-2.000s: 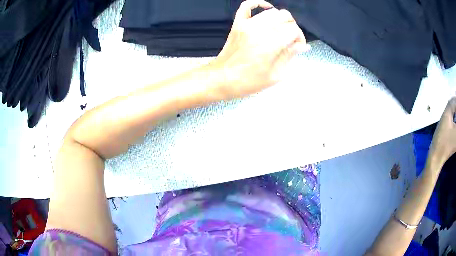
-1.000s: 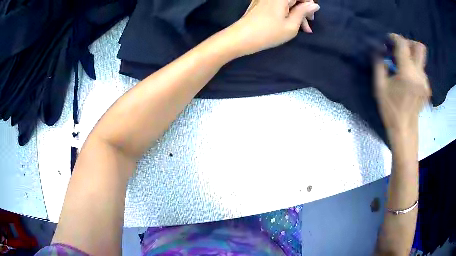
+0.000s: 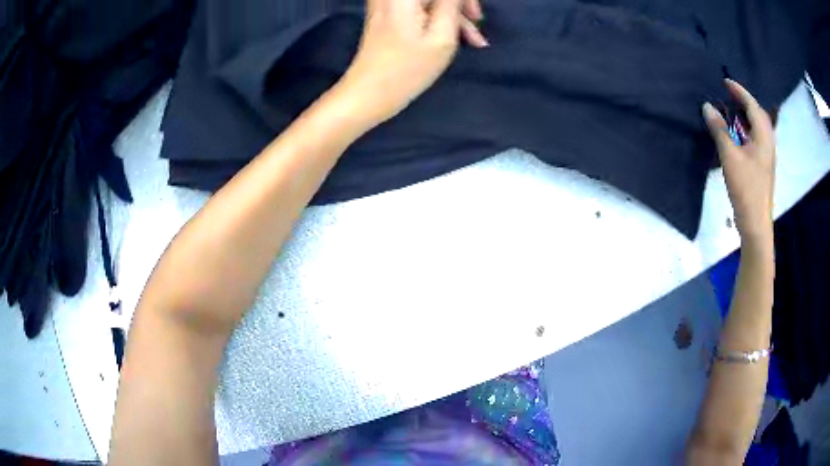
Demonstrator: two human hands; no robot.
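Note:
The black garment lies spread across the upper part of the pale table, its lower edge curved and a corner pointing down at the right. My left hand is over the garment at the top, partly cut off by the frame's edge; whether its curled fingers pinch cloth cannot be told. My right hand is at the garment's right edge, holding the small thread snips, bluish and mostly hidden in the palm, with a dark tip pointing up.
Black strips hang in a bunch over the table at the left. Flat black layers show under the garment. More black cloth and something blue are below the table edge at the right. Grey floor has a dark spot.
My right hand has come up from below the table edge at the right to the garment. The garment lies further over the table. My left hand has shifted left and up in view.

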